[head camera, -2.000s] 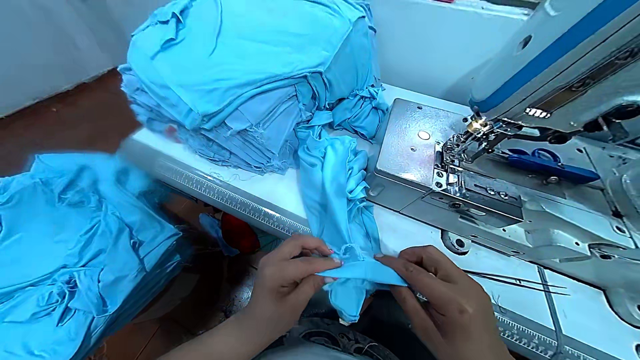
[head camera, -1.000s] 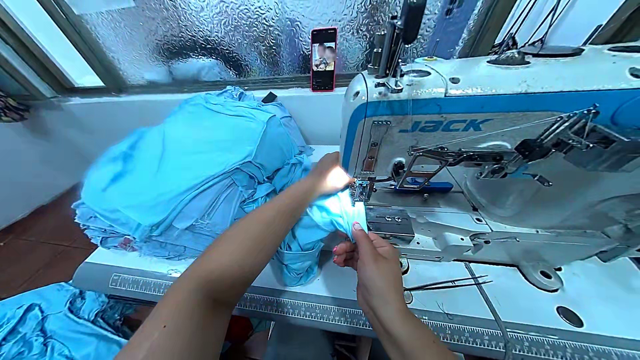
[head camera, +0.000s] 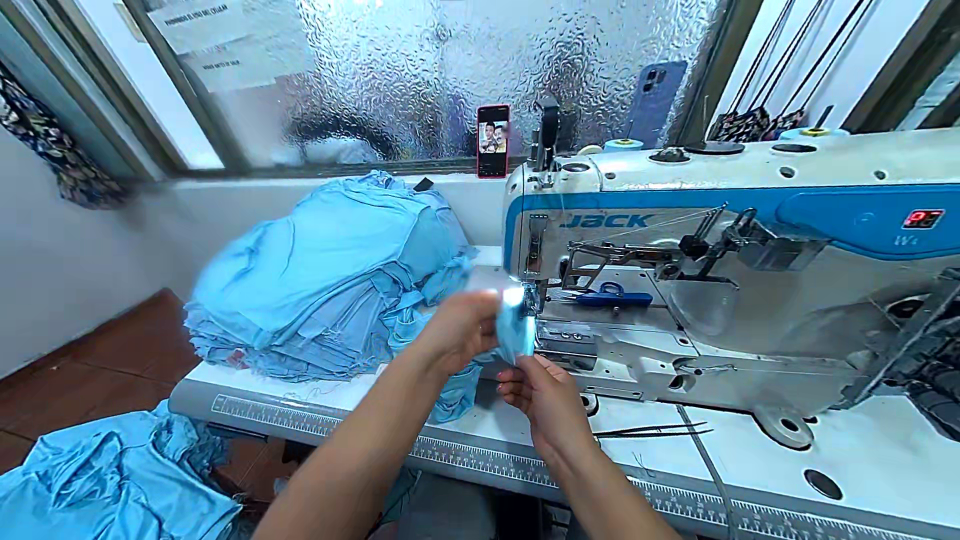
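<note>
A strip of light blue knit fabric stands between my hands, close against the needle area of a Jack industrial sewing machine. My left hand, slightly blurred, grips the fabric's left side beside the lit needle area. Lower down, my right hand pinches the bottom edge between thumb and fingers. More of the same fabric hangs down behind my left wrist onto the table. The presser foot is too small and partly covered to make out.
A tall pile of light blue garments lies on the left of the table, more garments below it. Black tweezers lie right of my right hand, blue thread snips on the machine bed. A phone leans at the window.
My hands and the fabric have gone from the table's front edge up to the needle area. Since one second ago, my left hand has come lower on the fabric. The view has tilted up.
</note>
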